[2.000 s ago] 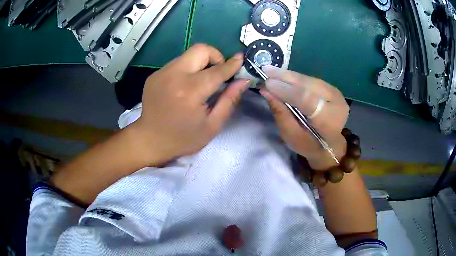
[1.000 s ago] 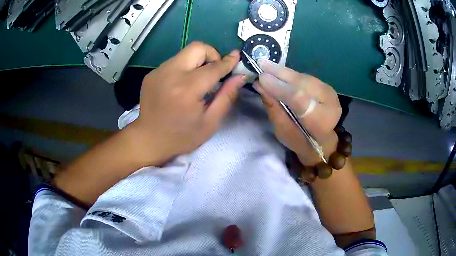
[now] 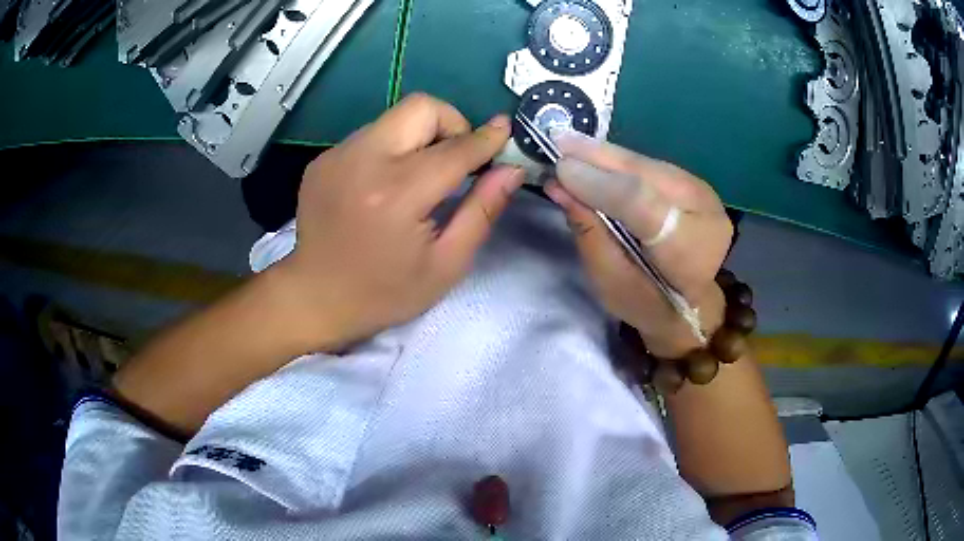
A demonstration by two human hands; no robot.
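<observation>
A silver fixture plate runs from the top edge toward me, with two black round parts in view, an upper one and a nearer one. My right hand, with whitish finger covers, holds thin silver tweezers; their tips lie at the left rim of the nearer part. My left hand is at the plate's near left edge, thumb and forefinger a little apart. Whether it grips the plate or a tiny piece cannot be told.
Fanned grey fixtures lie at the upper left of the green bench top. More stacked fixtures stand at the upper right. The bench's near edge curves just beyond my body.
The plate and both hands shift slightly up the picture and back since one second ago. The tweezer tips stay at the nearer part's left rim.
</observation>
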